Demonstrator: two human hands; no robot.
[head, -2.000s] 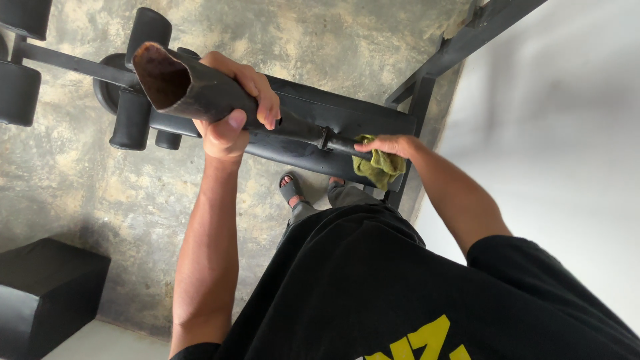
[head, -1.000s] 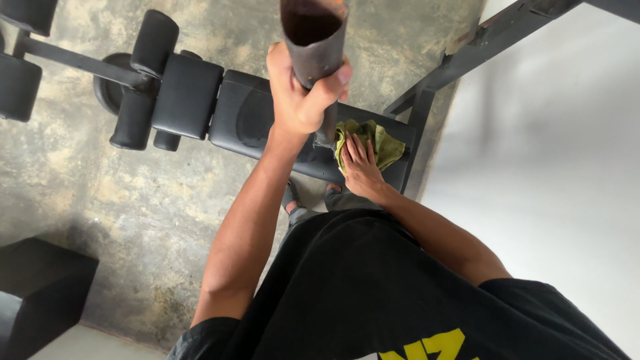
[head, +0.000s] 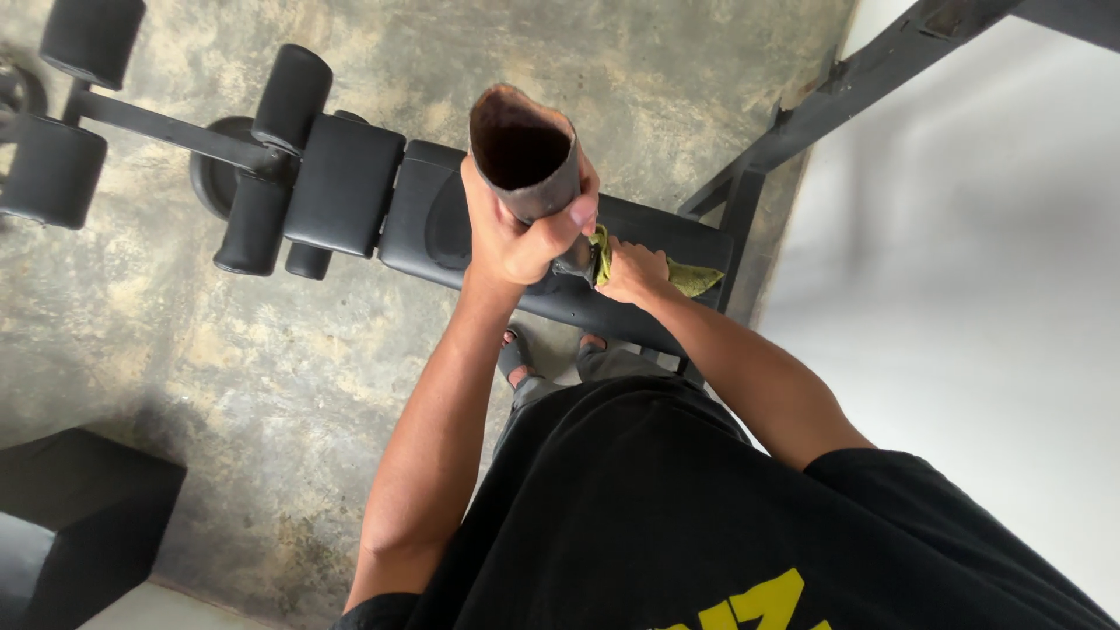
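Observation:
My left hand (head: 529,232) is wrapped around a dark metal tube (head: 538,197), whose wide, rough-edged open end tilts up toward the camera. The tube's narrower lower part runs down behind that hand toward the bench. Lower and to the right, my right hand (head: 632,271) grips a yellow-green cloth (head: 696,278) against the lower part of the tube; one end of the cloth sticks out to the right. The fingertips of this hand are partly hidden. Below both hands lies the black padded weight bench (head: 604,319).
Foam rollers (head: 293,96) and a metal bar (head: 175,131) extend from the bench's left end. A black steel frame (head: 840,96) rises at right beside a white wall (head: 945,245). A dark box (head: 96,516) stands at lower left on the concrete floor (head: 289,376). My feet are beside the bench.
Two seconds ago the tube lay more sideways, pointing left, with its narrow end in the cloth; it has since tilted up toward the camera. The cloth hand is now closed rather than flat.

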